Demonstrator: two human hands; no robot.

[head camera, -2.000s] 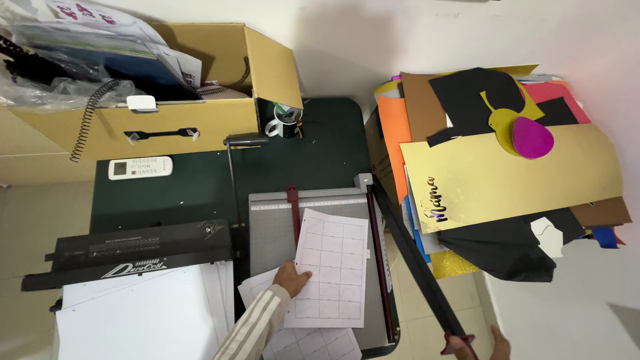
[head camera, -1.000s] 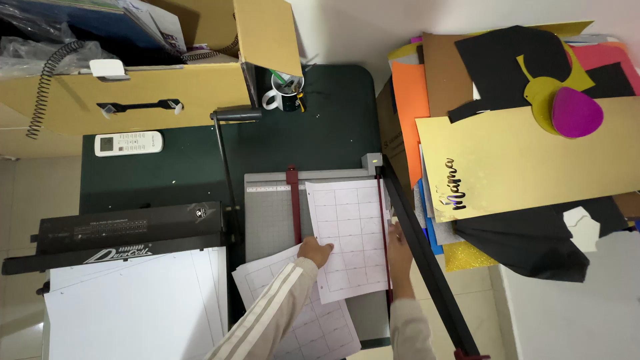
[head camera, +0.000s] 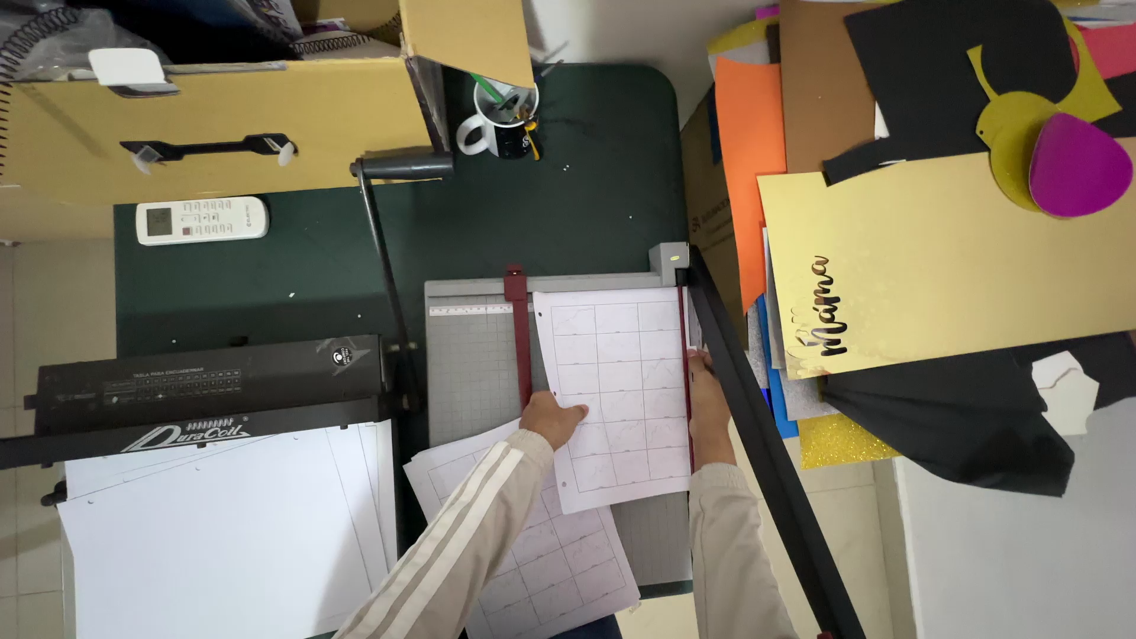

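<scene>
A white sheet printed with a grid lies on the grey bed of a guillotine paper trimmer, its top edge near the trimmer's head rail. My left hand presses on the sheet's left edge, thumb on top. At its right edge my right hand touches the paper beside the dark red cutting strip; its fingertips are partly hidden. The black blade arm is raised and swung out to the right of my right hand. More grid-printed sheets lie below, under my left forearm. A dark red guide crosses the bed.
A black binding machine with a crank handle and white paper stand left. Behind are a remote control, a mug with stationery and a cardboard box. Coloured craft sheets are piled at right.
My right hand, on the blade arm's handle two seconds ago, has let go and is now at the sheet's right edge. The sheet sits straighter against the trimmer. The view has moved closer.
</scene>
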